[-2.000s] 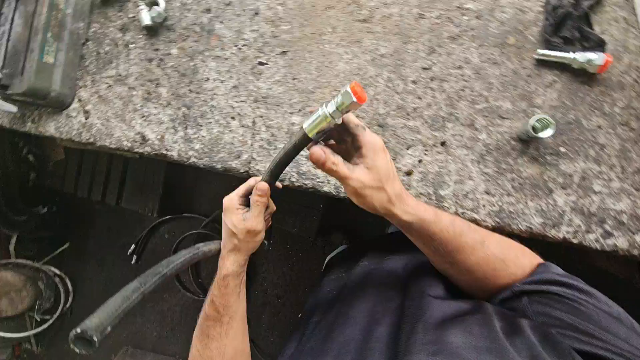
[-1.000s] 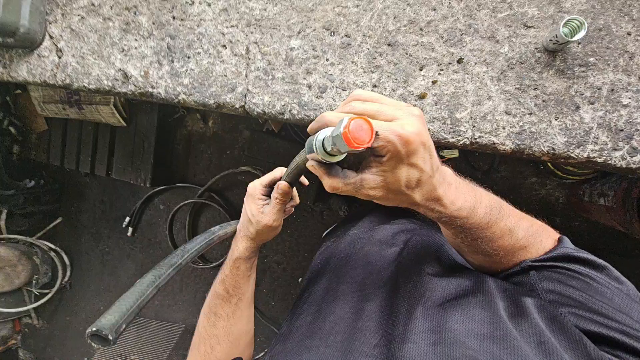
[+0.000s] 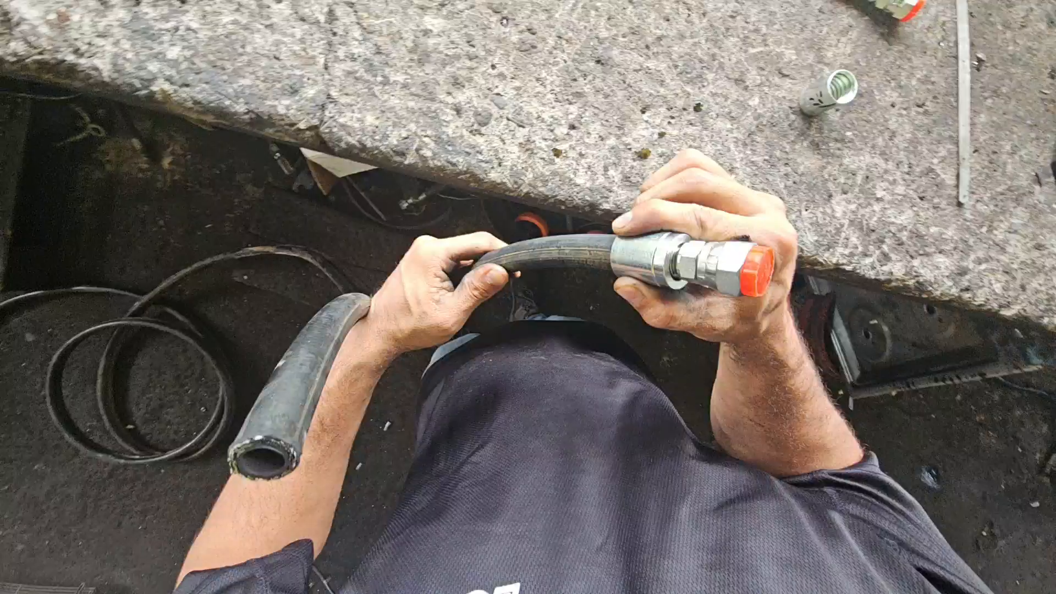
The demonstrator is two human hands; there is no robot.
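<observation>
A black rubber hose (image 3: 553,252) is held bent in front of my body. My left hand (image 3: 441,289) grips it around its middle, and its cut open end hangs over my left forearm, pointing down. On the other end sits a metal hose fitting (image 3: 689,262) with a ferrule, hex nuts and an orange cap (image 3: 756,271). My right hand (image 3: 714,247) holds the fitting at the ferrule, thumb below and fingers above. The palm side of the right hand is partly hidden behind the fitting.
A stone-like worktop (image 3: 495,107) spans the top, its edge just beyond my hands. On it lie a loose metal ferrule (image 3: 828,92), a thin metal strip (image 3: 963,107) and another orange-capped fitting (image 3: 901,8). A coiled thin hose (image 3: 136,388) lies on the dark floor at left.
The fitting end, earlier pointing up over the worktop, now points right in front of the worktop's edge. My right hand has closed around the ferrule. The view has shifted.
</observation>
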